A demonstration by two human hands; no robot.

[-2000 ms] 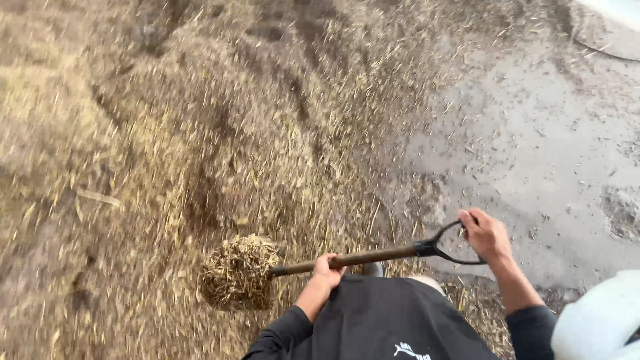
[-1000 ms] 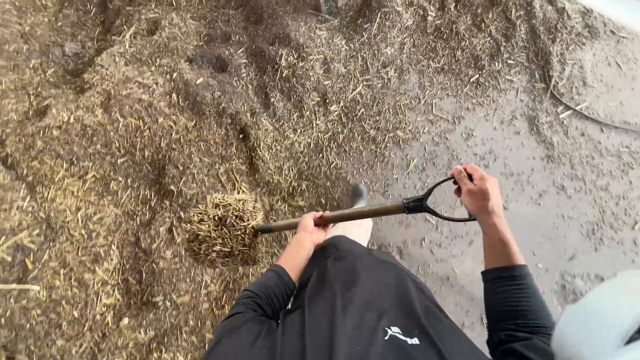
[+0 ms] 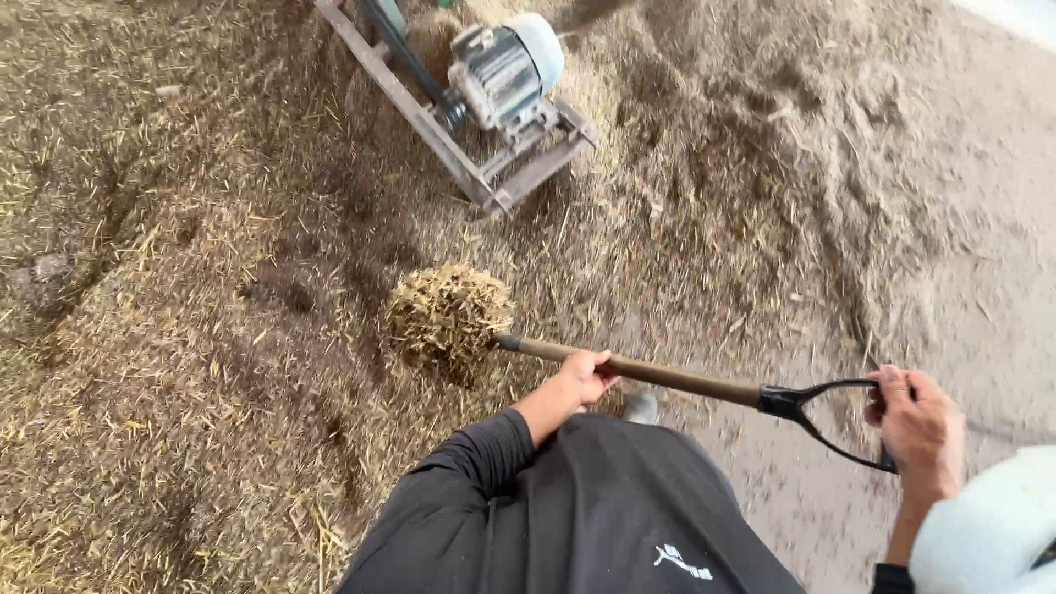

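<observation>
A shovel with a wooden shaft (image 3: 685, 379) and a black D-shaped grip (image 3: 813, 404) lies across my body. My left hand (image 3: 587, 379) is closed around the lower shaft, near the metal socket. At the other end my right hand (image 3: 917, 421) grips the crossbar of the D. Chopped straw (image 3: 450, 322) is heaped on the blade and hides it. The loaded blade is to the left of my left hand, above loose straw on the ground.
An electric motor (image 3: 503, 70) sits on a metal frame (image 3: 429, 124) ahead, past the shovel load. Loose chopped straw (image 3: 165, 396) covers the ground on the left. Concrete floor (image 3: 990, 272) shows at the right, and a cable runs there.
The view has shifted a lot, and the motor on its frame has come into sight. Both hands still hold the shovel, its blade still loaded with straw.
</observation>
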